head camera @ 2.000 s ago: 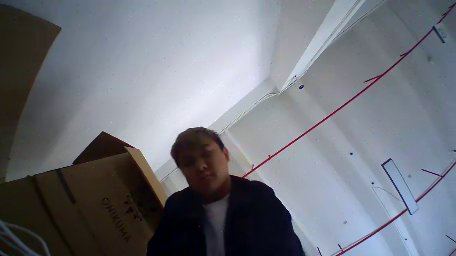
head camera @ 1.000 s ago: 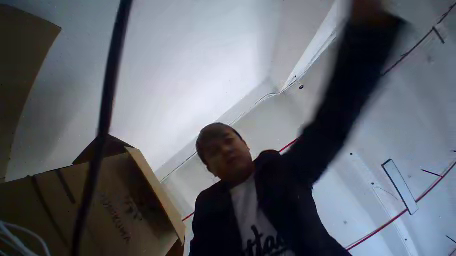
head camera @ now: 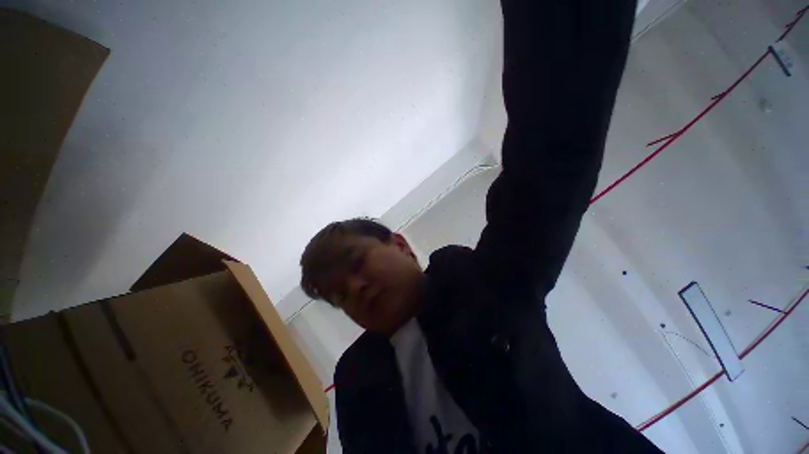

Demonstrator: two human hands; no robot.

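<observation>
No hand shows in the head view, so neither my left hand nor my right hand can be seen. Nearest is a brown carton (head camera: 168, 363) at lower left, its flaps open, with "ONIKUMA" and a small dark logo printed on its side. Thin white cords (head camera: 40, 432) loop at the lower left corner, in front of the carton. A thin darker strand shows beside them at the left edge.
A person in a dark jacket (head camera: 532, 372) and white printed shirt leans over the camera from below centre. One dark sleeve (head camera: 563, 115) reaches past the top edge, its hand cut off. A brown cardboard panel (head camera: 40, 115) stands at upper left. Red pipes (head camera: 661, 151) cross the white ceiling.
The person has leaned in closer, and a raised arm has come into view, its hand now beyond the top edge. A blurred dark strand that crossed the left side has gone. The carton's flap stands wider.
</observation>
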